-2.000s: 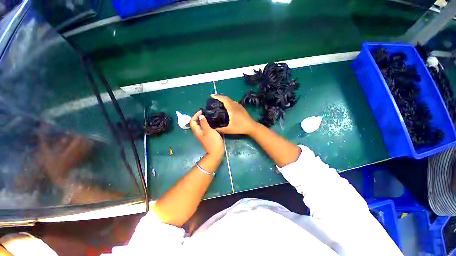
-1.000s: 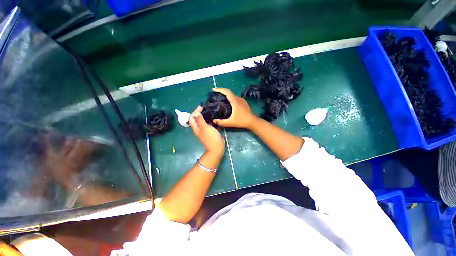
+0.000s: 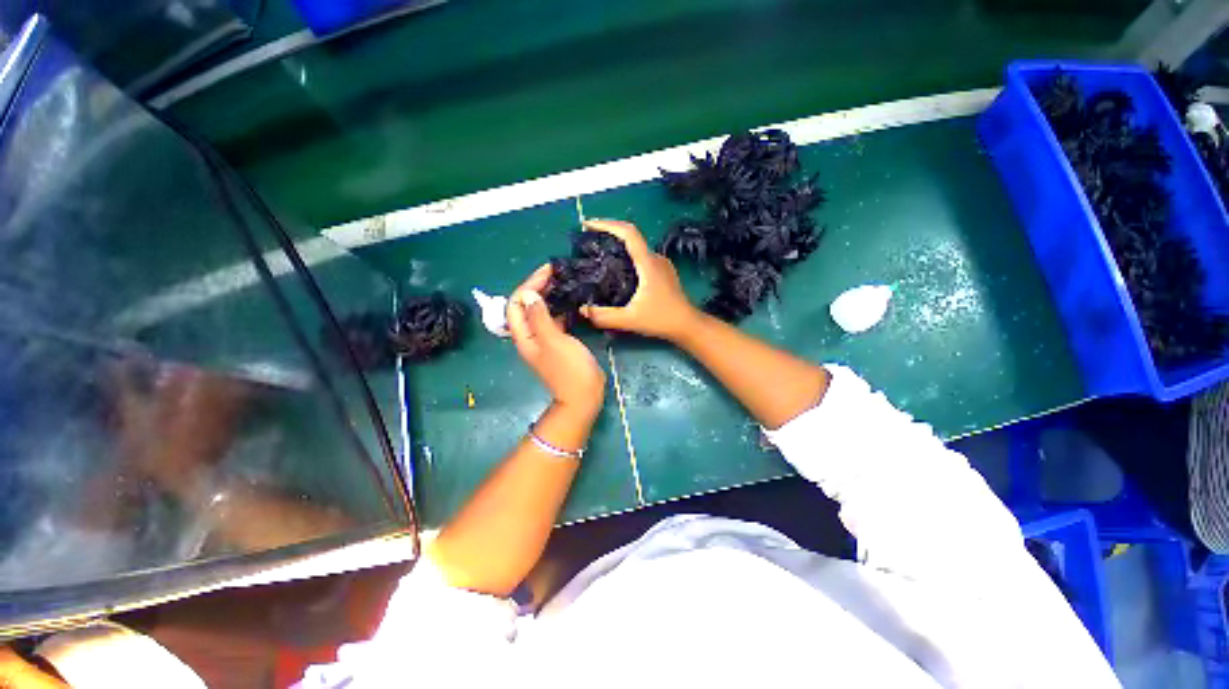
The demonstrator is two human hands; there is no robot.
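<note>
A round, spiky bunch of black pieces (image 3: 593,273) is held between both hands above the green bench. My right hand (image 3: 650,287) curls around its right side, thumb below and fingers over the top. My left hand (image 3: 542,337) holds its left edge with the fingertips. Single pieces cannot be told apart. A white squeeze bottle (image 3: 493,312) lies just left of my left hand, partly hidden by it. A second white bottle (image 3: 860,308) lies to the right. A loose pile of black pieces (image 3: 755,215) lies behind and right of my hands.
A small black cluster (image 3: 427,326) lies left, beside the clear panel (image 3: 175,364) with black cables. A blue crate (image 3: 1078,289) full of black pieces stands at the right end of the bench. More blue crates (image 3: 1076,538) are low at the right. A person's sleeve (image 3: 115,657) shows bottom left.
The view has shifted slightly, so the bench and crate sit higher. The held bunch looks wider and more spread between my hands than before. Both hands keep hold of it.
</note>
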